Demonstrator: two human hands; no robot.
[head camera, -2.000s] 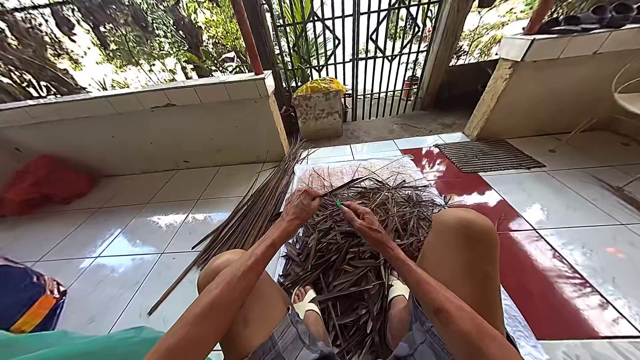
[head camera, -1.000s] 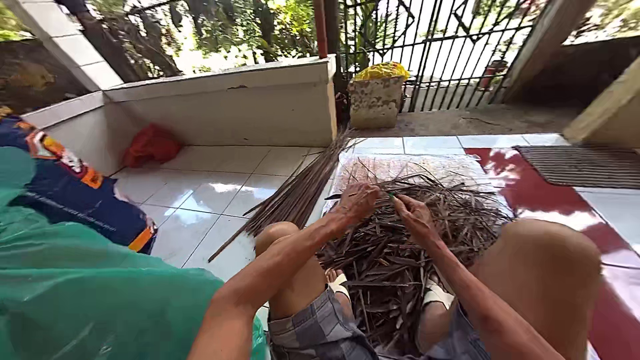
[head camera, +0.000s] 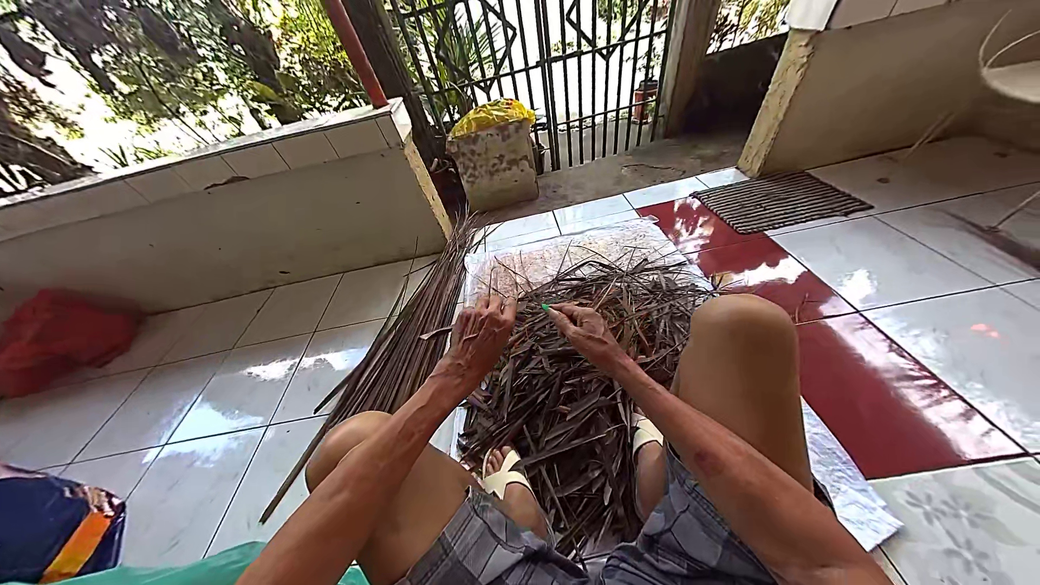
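My left hand is over the left edge of a heap of dry brown leaf strips, its fingers closed around what looks like a thin dry leaf piece. Facing it, my right hand pinches a small tool with a green tip; the rest of the tool is hidden by the fingers. The heap lies between my feet on a pale sheet. Left of it, a bundle of long dry palm leaf ribs stretches along the tiles.
A red plastic bag is on the floor at left, with a blue bag and green plastic nearer me. A low wall, a concrete block with a yellow bag, a metal gate and a striped mat are ahead.
The view has swung left and back again. Both hands remain over the heap, and their fingers are farther apart than one second ago.
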